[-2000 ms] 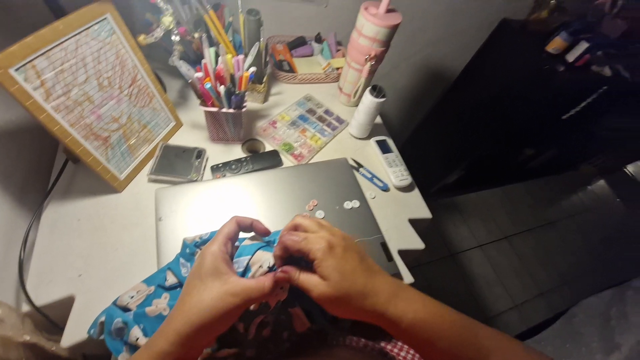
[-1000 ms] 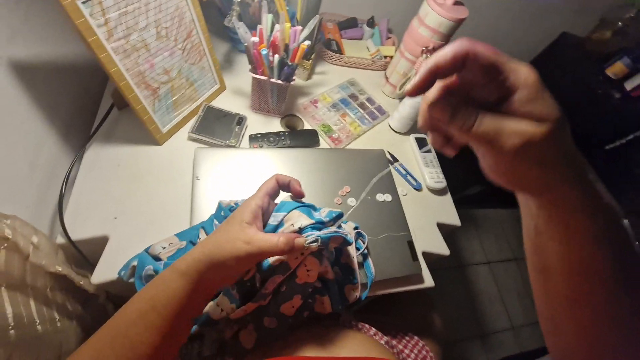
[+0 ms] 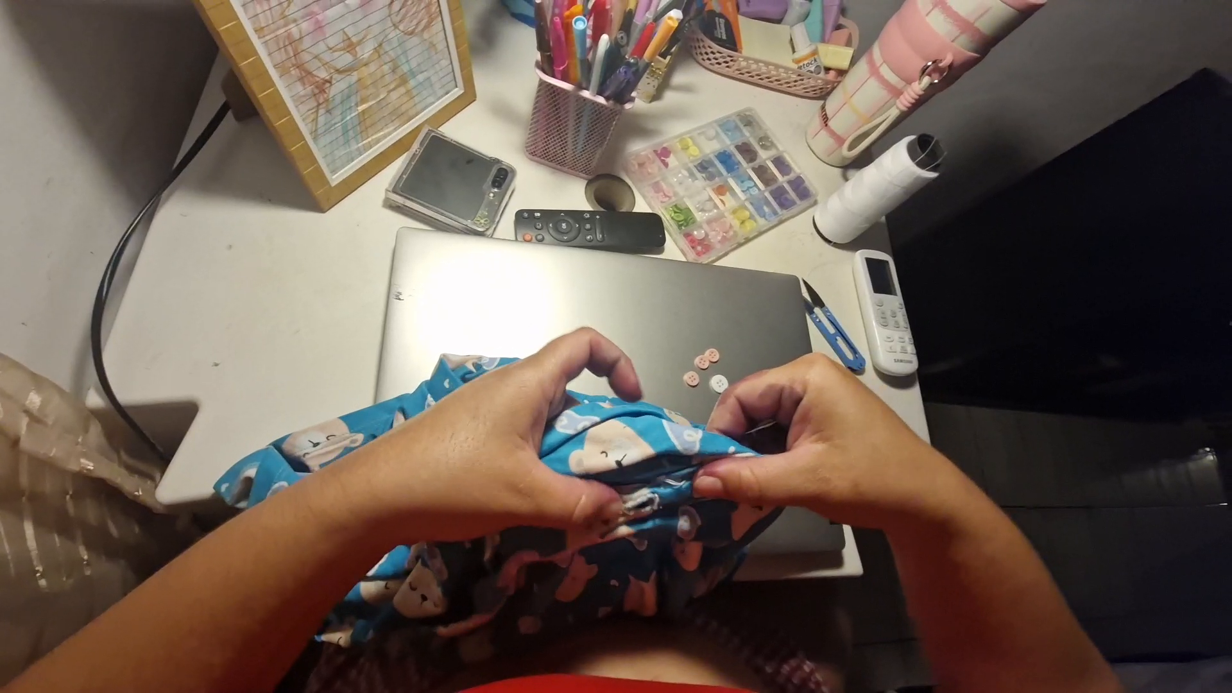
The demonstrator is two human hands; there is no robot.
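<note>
A blue printed fabric point(image 3: 616, 448) with bear faces lies bunched over the near part of a closed silver laptop point(image 3: 616, 298) and hangs over its near edge. My left hand point(image 3: 520, 443) grips the cloth, its thumb beside a small white spot of thread or button. To its right, my right hand point(image 3: 818, 433) pinches the same cloth between thumb and fingers; a needle cannot be made out. Just beyond the right hand, a white button point(image 3: 718, 384) and several pink buttons point(image 3: 702, 362) rest on the laptop lid.
Blue thread snips point(image 3: 835, 332), a white remote point(image 3: 886, 313) and a white thread cone point(image 3: 878, 191) stand or lie at the right. Behind the laptop are a black remote point(image 3: 589, 231), a button organizer point(image 3: 722, 183), a phone point(image 3: 452, 183), a pen holder point(image 3: 575, 123), a tumbler point(image 3: 895, 77) and a picture frame point(image 3: 322, 173).
My right hand, raised at the upper right with thread drawn out one second ago, has come back down to the cloth. My left hand still holds the fabric.
</note>
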